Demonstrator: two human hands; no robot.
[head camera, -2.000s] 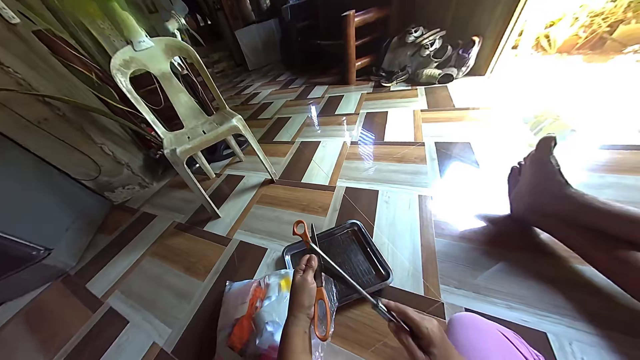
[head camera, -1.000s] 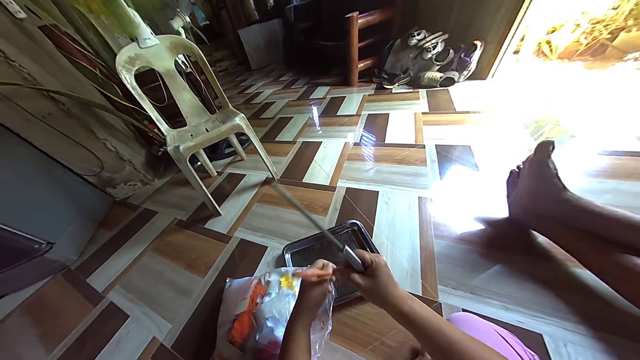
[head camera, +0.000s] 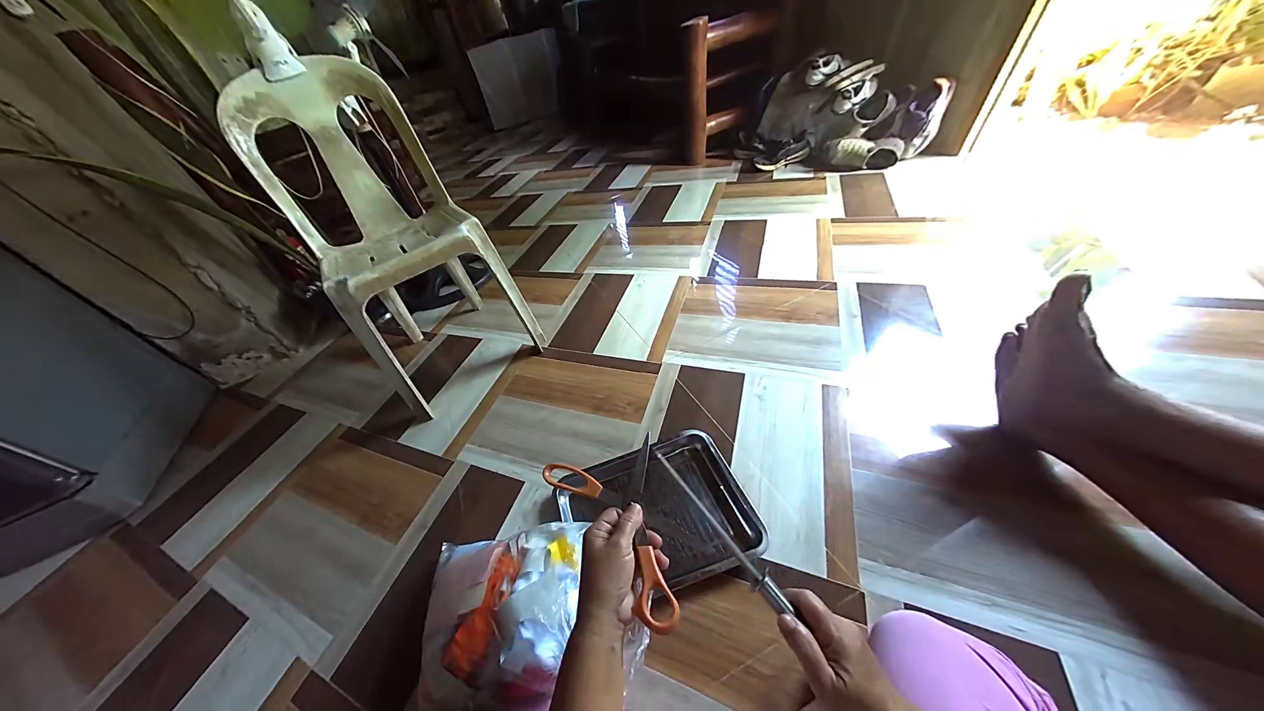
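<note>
My left hand (head camera: 614, 563) grips a pair of orange-handled scissors (head camera: 656, 592) near the pivot, with the blades spread apart and one blade pointing up. In my right hand (head camera: 834, 647) is the handle of a long thin metal rod (head camera: 713, 521), which looks like a sharpening steel. Its far end slants up to the left, close beside the upright blade. Whether rod and blade touch I cannot tell. Beneath both lies a dark rectangular metal tray (head camera: 755, 528) on the floor. A clear plastic bag (head camera: 523, 617) with orange, white and yellow contents rests left of my left forearm.
A worn plastic chair (head camera: 380, 252) stands at the upper left on the tiled floor (head camera: 553, 425). Shoes (head camera: 854, 114) are heaped beside a wooden frame (head camera: 699, 94) at the back. A bare foot (head camera: 1057, 365) and leg extend at the right, near a bright doorway.
A second ago both hands were close together above the tray, the rod pointing up and left. Now they are apart, my right hand lower and farther right, with the spread scissors plainly visible.
</note>
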